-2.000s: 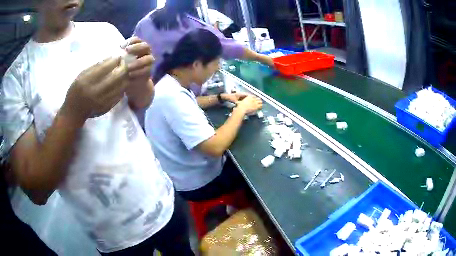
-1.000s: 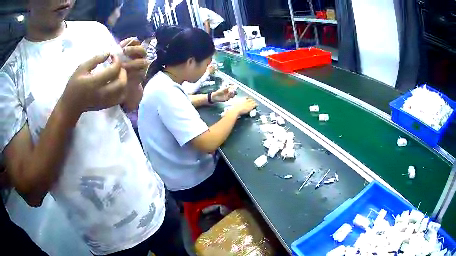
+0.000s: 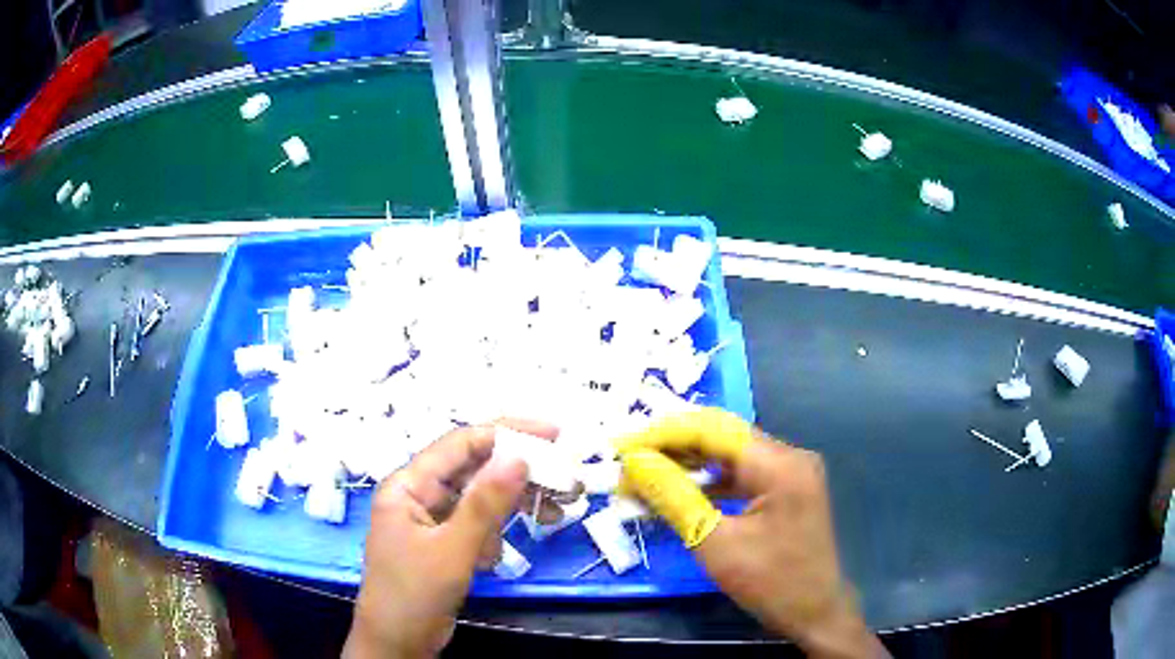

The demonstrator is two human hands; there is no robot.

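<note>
A blue tray [image 3: 193, 496] heaped with white plastic parts [image 3: 438, 335], many with thin stems, lies in front of me on the dark bench. My left hand [image 3: 438, 528], bare, holds a white part [image 3: 526, 453] between thumb and fingers over the tray's front. My right hand [image 3: 760, 515] has yellow finger cots on thumb and finger. Its fingertips are close together beside the white part, over bright parts. Overexposure hides whether they grip anything.
Three white parts [image 3: 1036, 442] lie on the bench at right. A pile of white pieces [image 3: 36, 315] and loose pins lie at left. Beyond run a pale rail [image 3: 876, 277] and green belt [image 3: 619, 155] with scattered parts. A metal post [image 3: 467, 116] stands behind the tray.
The view has swung right and down from the people at left to the tray. Both my hands are now in view over it, the left holding a white part.
</note>
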